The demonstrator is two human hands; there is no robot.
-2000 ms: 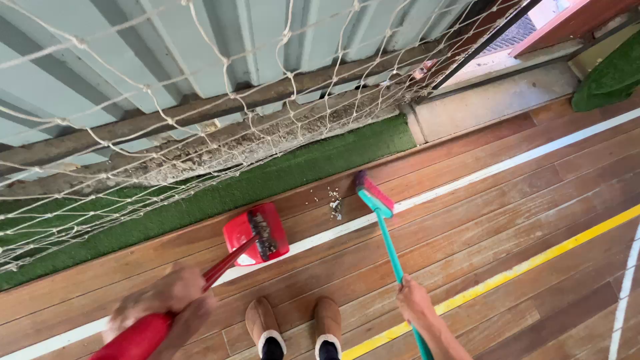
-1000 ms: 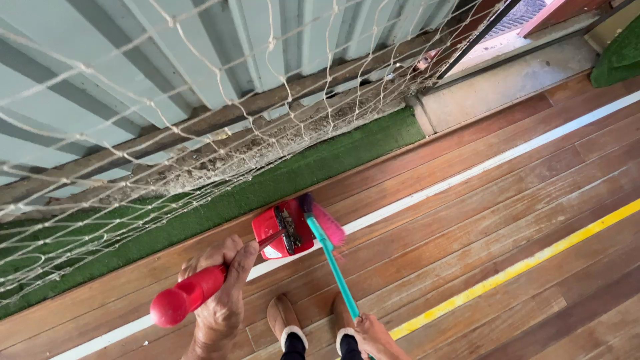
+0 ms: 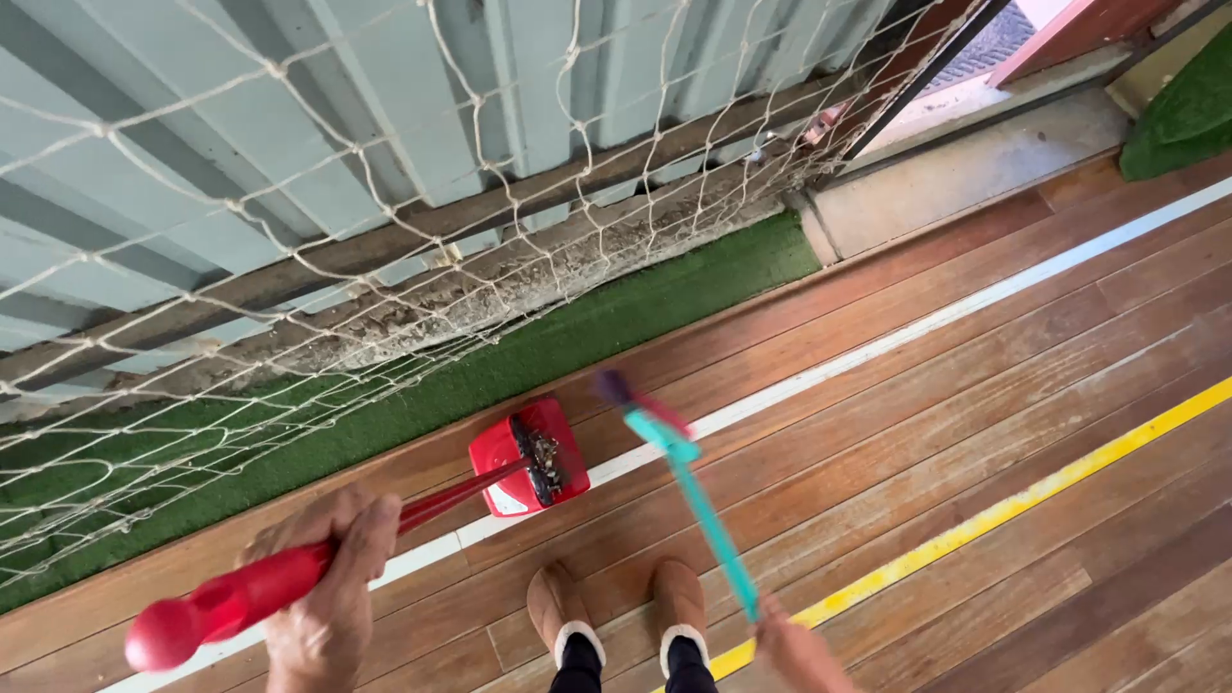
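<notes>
My left hand [image 3: 332, 577] grips the red handle of a long-handled dustpan [image 3: 568, 448], whose pan rests on the wooden floor across the white line. Small grey and brown debris [image 3: 546, 460] lies in the pan by its dark inner edge. My right hand [image 3: 794, 645] is closed around the turquoise handle of a broom [image 3: 707, 520]. The broom's head, with dark purple and pink bristles, is to the right of the pan and apart from it, somewhat blurred. Its bristle ends point up and left, toward the green turf strip.
White netting [image 3: 515, 202] hangs before a corrugated metal wall [image 3: 385, 96]. Green artificial turf [image 3: 674, 289] runs along the wall's base, beside a concrete sill [image 3: 972, 173]. My brown boots [image 3: 679, 597] stand on the floorboards, near a yellow line [image 3: 962, 529].
The debris pile seen on the floor two seconds ago is now in the dustpan. The broom met the pan one second ago and has since moved off to its right.
</notes>
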